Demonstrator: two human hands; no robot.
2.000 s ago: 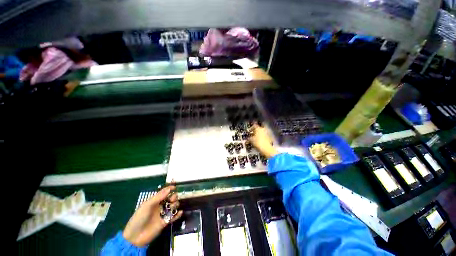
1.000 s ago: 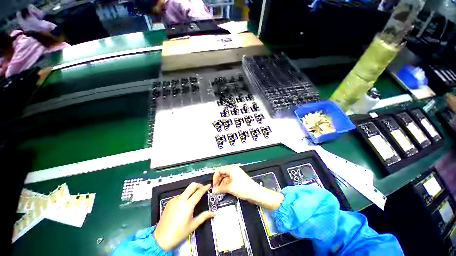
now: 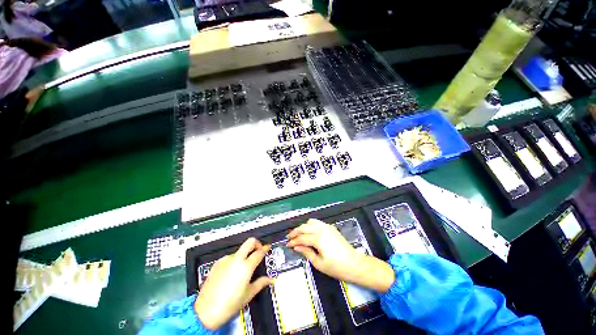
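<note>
A black phone tray (image 3: pixel 431 216) holds several open phone bodies side by side. My left hand (image 3: pixel 229 281) and my right hand (image 3: pixel 333 255) are both at the dark top end of the second phone body from the left (image 3: pixel 294 298). Their fingertips touch its left and right upper edges. Whether a small part lies between or under the fingers is too small to tell. Rows of black camera modules (image 3: pixel 310 165) lie on the pale board (image 3: pixel 222 176) behind the tray.
A blue bin (image 3: pixel 451 134) of cream scraps stands right of the board, beside clear blister trays (image 3: pixel 356 85) and a yellow-green wrapped post (image 3: pixel 487 65). Another phone tray (image 3: pixel 523 163) is at right. Dot stickers (image 3: pixel 163 252), fanned strips (image 3: pixel 62 281) and a white liner strip (image 3: pixel 470 226) lie around.
My right hand has come from the camera modules to the phone body, and my left hand has moved there too. In the last second my right fingertips moved slightly right. The view has tilted down.
</note>
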